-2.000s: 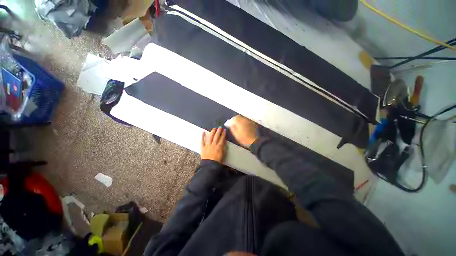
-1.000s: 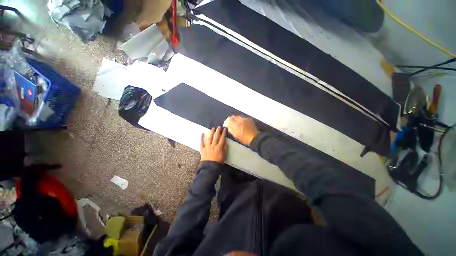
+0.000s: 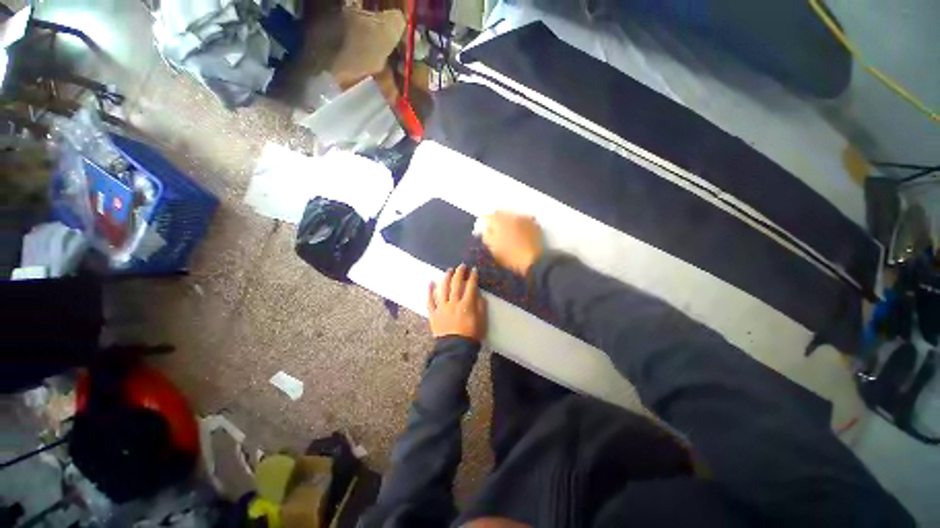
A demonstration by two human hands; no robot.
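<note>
A dark cloth strip [image 3: 428,232] lies flat along the near side of the off-white covered table [image 3: 557,349], its pointed end at the left. My left hand [image 3: 456,303] lies palm down at the strip's near edge, fingers slightly apart on the cloth. My right hand [image 3: 510,239] is curled over the strip, just beyond and right of my left. A small whitish piece [image 3: 481,225], too blurred to name surely, shows at its fingertips. My right sleeve hides much of the strip.
Two wider dark panels [image 3: 660,211] lie on the table's far side with white lines between them. A dark iron-like tool [image 3: 895,380] stands at the right end. A black plastic bag [image 3: 332,237] is at the table's left end. A blue basket [image 3: 175,211] and scraps are on the floor.
The view has shifted left, so table and basket appear further right. Both hands have moved along the strip towards its pointed end. The right hand now sits further beyond the left.
</note>
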